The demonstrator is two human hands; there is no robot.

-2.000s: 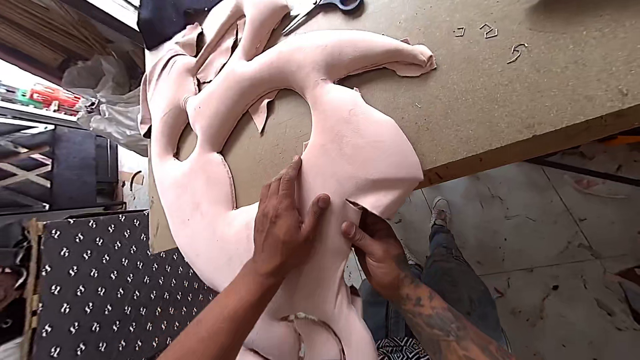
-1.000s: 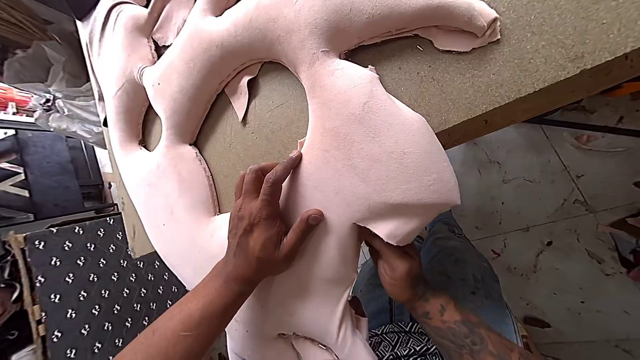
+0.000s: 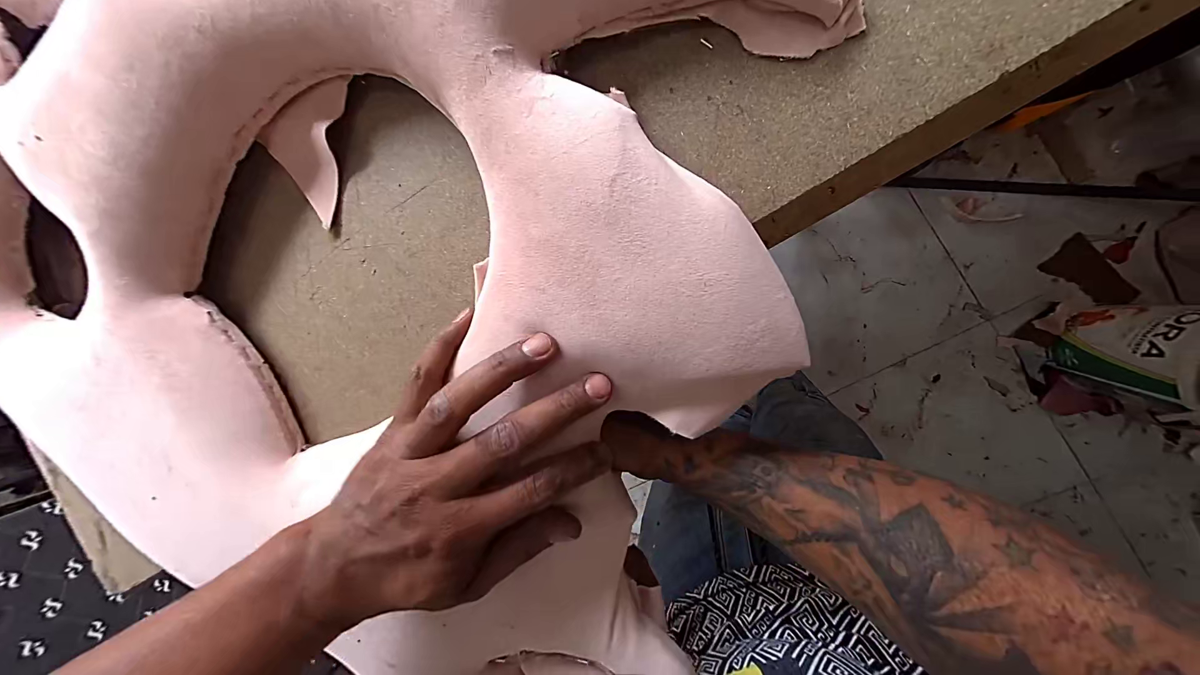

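A pale pink leather-like piece [image 3: 600, 225], curved and with large openings, lies over the worktable and past its near edge. My left hand [image 3: 450, 487] rests on its upper face with the fingers spread, near the rim of the big opening. From the right, my tattooed right hand [image 3: 647, 445] reaches under the broad flap; its fingers are hidden beneath the material, so its grip does not show. A pointed scrap [image 3: 309, 150] of the same material sticks out into the opening.
The brown board worktable [image 3: 750, 122] has its edge running diagonally at the upper right. A patterned dark panel [image 3: 56, 600] is at the lower left. On the tiled floor [image 3: 900, 309] lie scraps and a printed bag [image 3: 1125, 352]. My jeans show below the flap.
My right hand, whose thumb was visible at the flap's edge two seconds ago, has moved under the material. My left hand's fingers have spread and now point more to the right. The view has moved closer.
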